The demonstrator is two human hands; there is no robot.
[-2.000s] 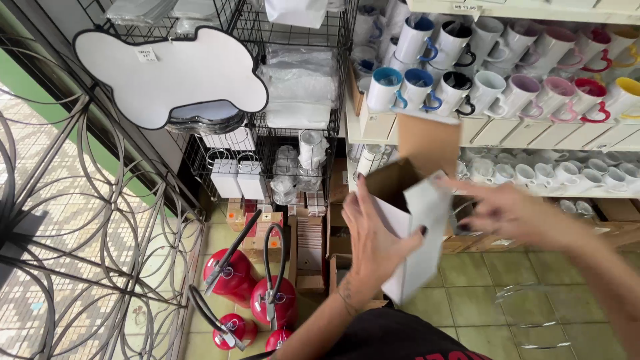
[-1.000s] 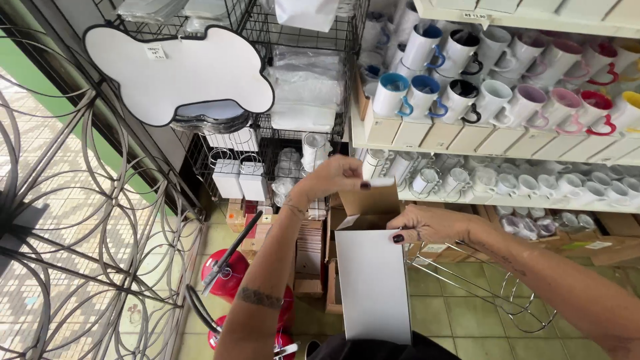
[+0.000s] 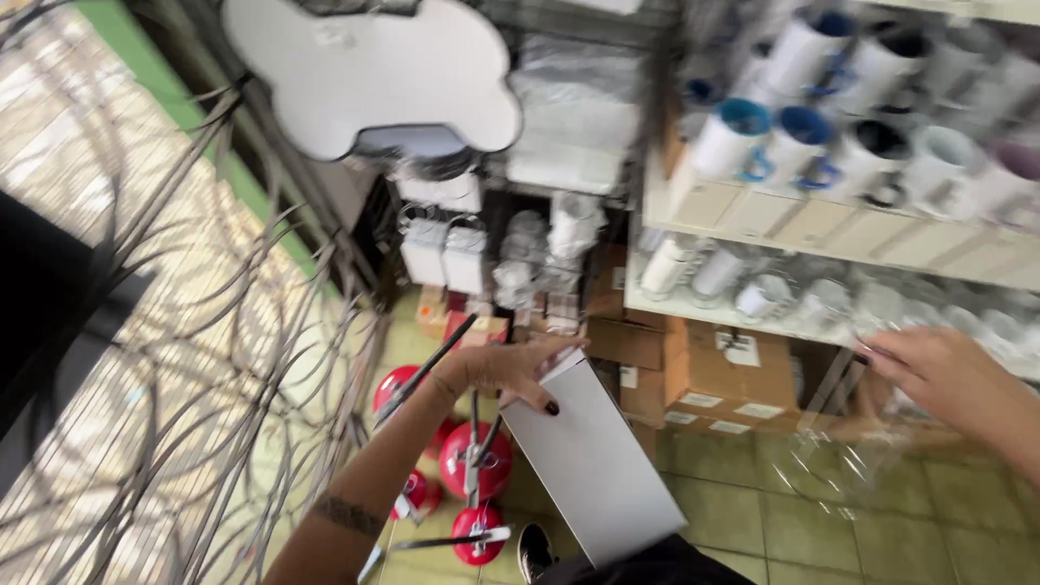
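My left hand [image 3: 520, 370] grips the upper end of a long white cardboard box [image 3: 597, 463], its thumb on the near face. The box slants down to the right, its lower end close to my dark clothing. On the right, my right hand [image 3: 918, 366] holds a shiny metal wire rack [image 3: 837, 455], which hangs below the fingers and is blurred. Behind that hand is the lower shelf with wrapped mugs [image 3: 764, 294]. Whether anything is inside the box is hidden.
Red fire extinguishers [image 3: 475, 459] stand on the tiled floor at lower left, beside a metal scroll grille [image 3: 268, 349]. White mugs with coloured insides [image 3: 731, 138] line the shelf [image 3: 812, 236] above cardboard boxes [image 3: 723, 366]. A bone-shaped white board [image 3: 390, 73] hangs on a wire rack.
My right hand has moved right, away from the box, with the wire rack. The box's open brown flaps seen before no longer show, and the box now tilts. The view has come closer to the shelves.
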